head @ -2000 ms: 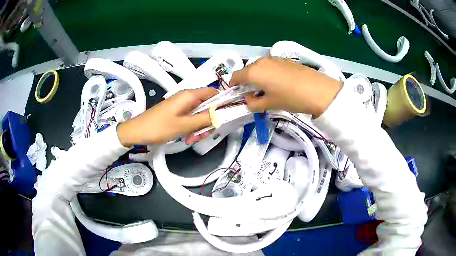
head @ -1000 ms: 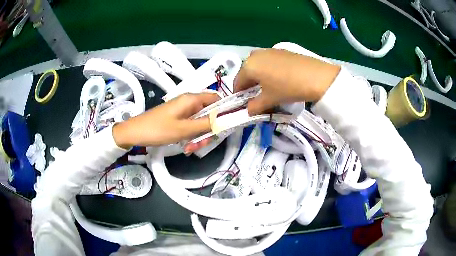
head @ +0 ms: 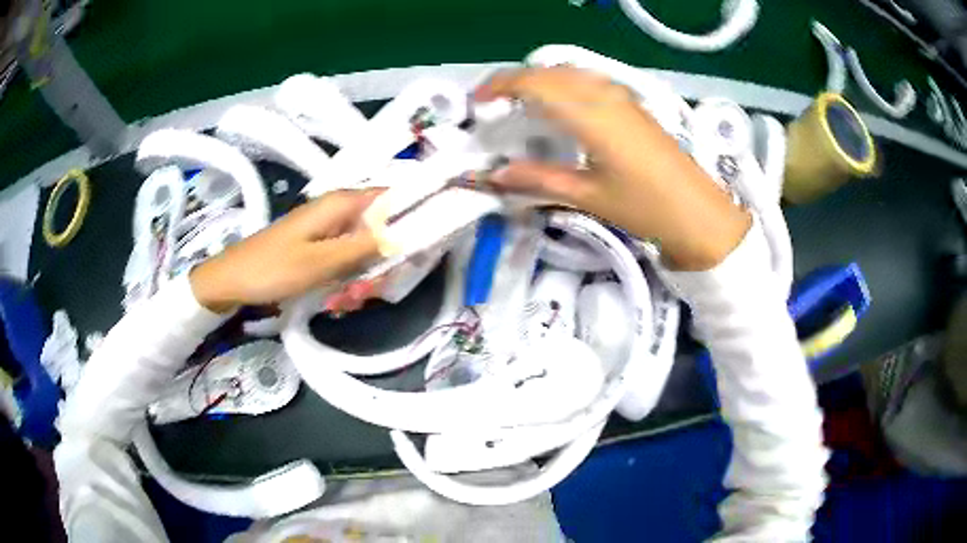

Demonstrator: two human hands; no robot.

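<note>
My left hand (head: 302, 246) grips a white neckband fan half (head: 440, 217) at the middle of the view, over the heap. A strip of cream masking tape (head: 379, 227) lies at the left hand's fingertips against the white part. My right hand (head: 583, 149) is blurred and holds the wide end of the white parts (head: 525, 138), thumb below and fingers above. A dark gap shows between the two white pieces. A blue battery cell (head: 485, 259) hangs below them. What the right fingers press on inside is too blurred to tell.
White fan halves (head: 456, 408) with red and black wires are heaped around my hands. A thick tape roll (head: 830, 149) and blue dispenser (head: 832, 302) stand right. A thin tape roll (head: 66, 209) lies left. The green conveyor (head: 318, 37) carries more parts beyond the metal edge.
The view has shifted, so the bench scene sits further left. The right hand has turned more open around the wide end of the white parts. The left hand keeps its grip.
</note>
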